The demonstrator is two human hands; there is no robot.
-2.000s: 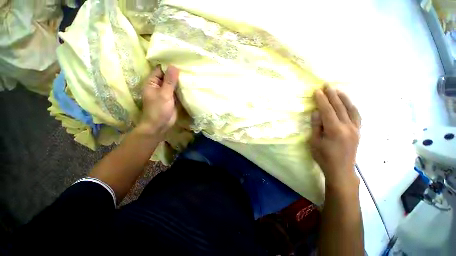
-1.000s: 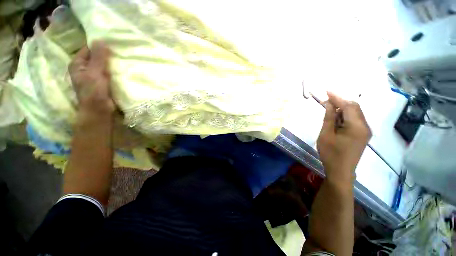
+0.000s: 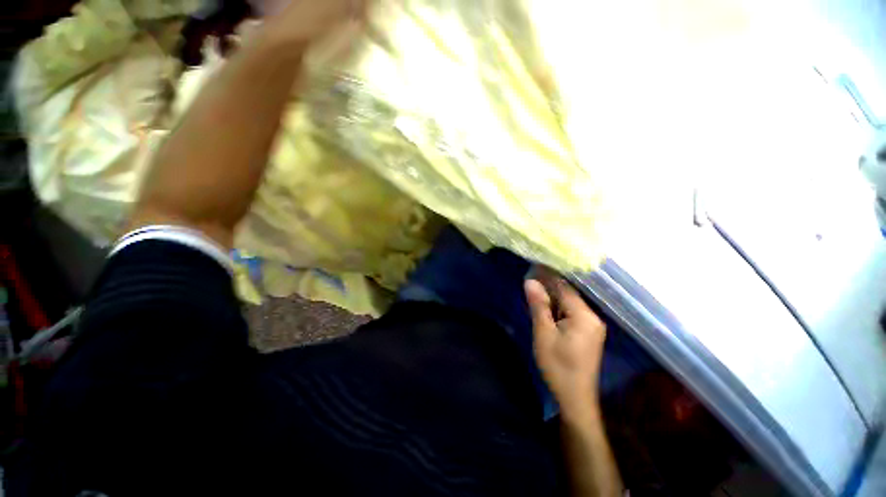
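The pale yellow garment fabric [image 3: 466, 107] runs from the top of the view down to the table's front edge. A lace trim band [image 3: 389, 136] runs along its lower left side. My left hand [image 3: 325, 15] is at the top edge against the cloth, blurred and partly cut off, so its grip cannot be made out. My right hand [image 3: 568, 335] is low, just in front of the table edge and below the cloth's lower corner. Its thumb is up and its fingers are curled and partly hidden. No tool can be made out in it.
The white table [image 3: 670, 146] is overexposed, with a grey front edge [image 3: 719, 383] running diagonally. A dark line crosses its top at the right. A blue item [image 3: 860, 471] is at the lower right. A heap of yellow garments [image 3: 92, 136] lies at the left, below table level.
My left hand has moved up and right, to the top edge. My right hand has dropped from above the table to in front of its edge; its slim tool no longer shows. The view has shifted.
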